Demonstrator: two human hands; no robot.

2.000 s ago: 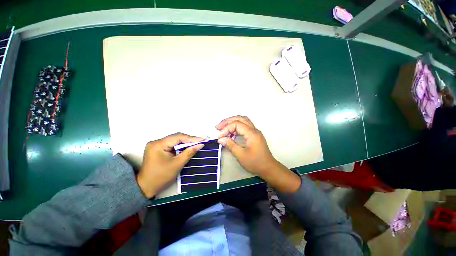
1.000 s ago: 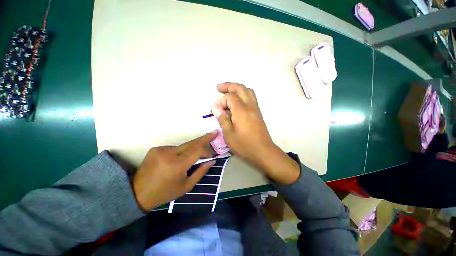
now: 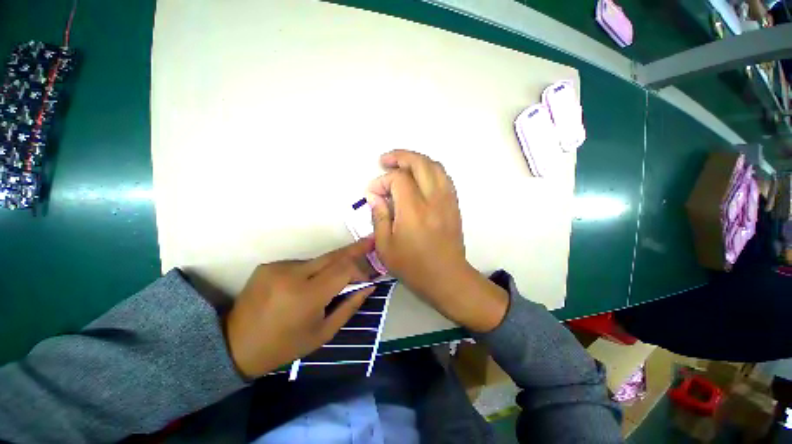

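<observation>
A white and pink plastic housing (image 3: pixel 358 225) lies on the cream mat (image 3: pixel 260 130), partly hidden under my hands, with a small dark bar near its far end. My right hand (image 3: pixel 419 227) is over the housing, its thumb and fingertips pressed beside the dark bar. My left hand (image 3: pixel 300 305) steadies the housing's near end with its fingertips. It also holds the black striped sheet (image 3: pixel 346 340) between thumb and fingers, hanging over the bench's front edge.
Two white and pink housings (image 3: pixel 552 126) lie at the mat's right. A dark speckled block of board panels (image 3: pixel 30 121) is at far left. A pink housing (image 3: pixel 615 22) lies beyond the pale rail. A cardboard box of pink parts (image 3: pixel 714 208) and a dark sleeve are at right.
The striped sheet was held in both hands; now only my left hand holds it. A housing has come under my hands. My right hand has tilted over it, and the view has shifted.
</observation>
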